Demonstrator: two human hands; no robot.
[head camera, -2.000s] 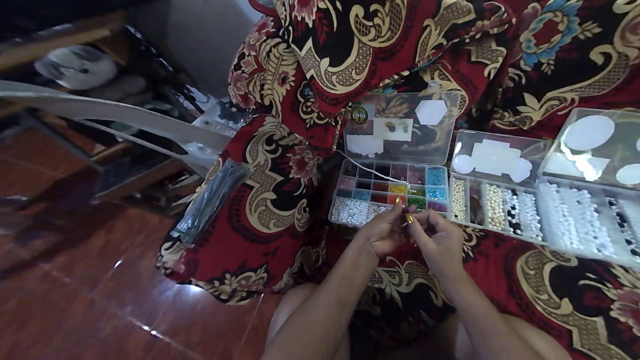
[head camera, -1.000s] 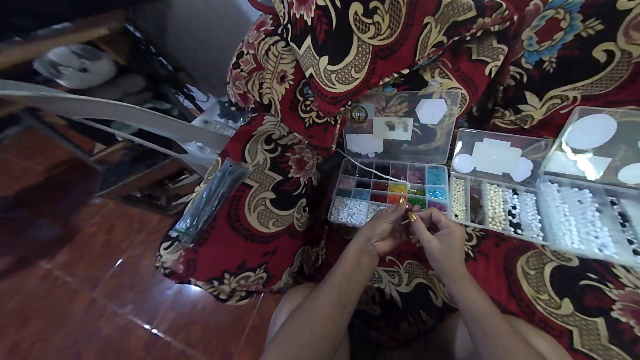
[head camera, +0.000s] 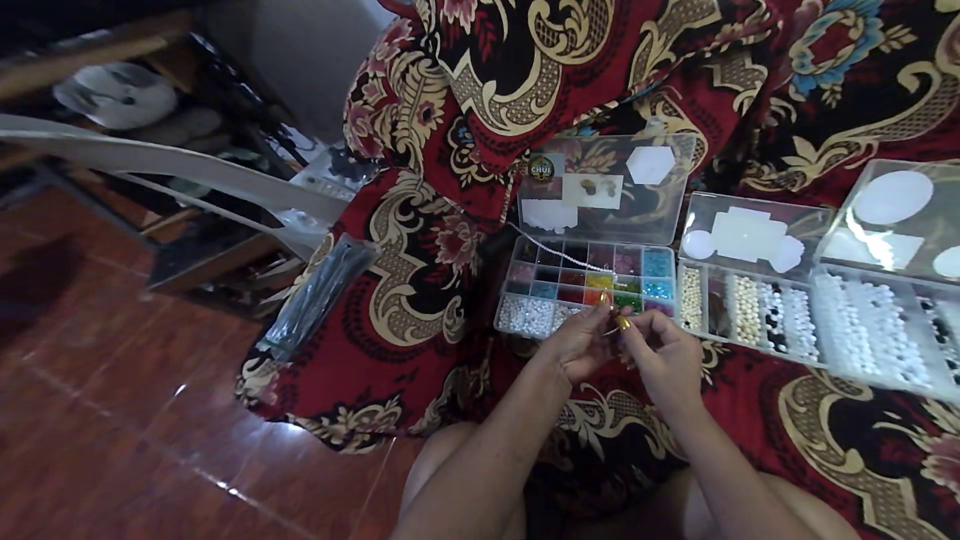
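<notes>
My left hand and my right hand meet at the fingertips over the near edge of a clear compartment box of coloured beads. Between them is a small, thin item, perhaps the end of a strand; its detail is too small to tell. A string of small white beads runs from the box's open lid across the compartments toward my fingers. Yellow, orange, green, blue and white beads fill the sections. My thumbnails look gold. Both palms are partly hidden.
Two more open clear boxes, one with cream, black and white beads, one with mostly white beads, stand at the right on the patterned red cloth. A plastic-wrapped bundle lies at the left, beside a pale curved chair part.
</notes>
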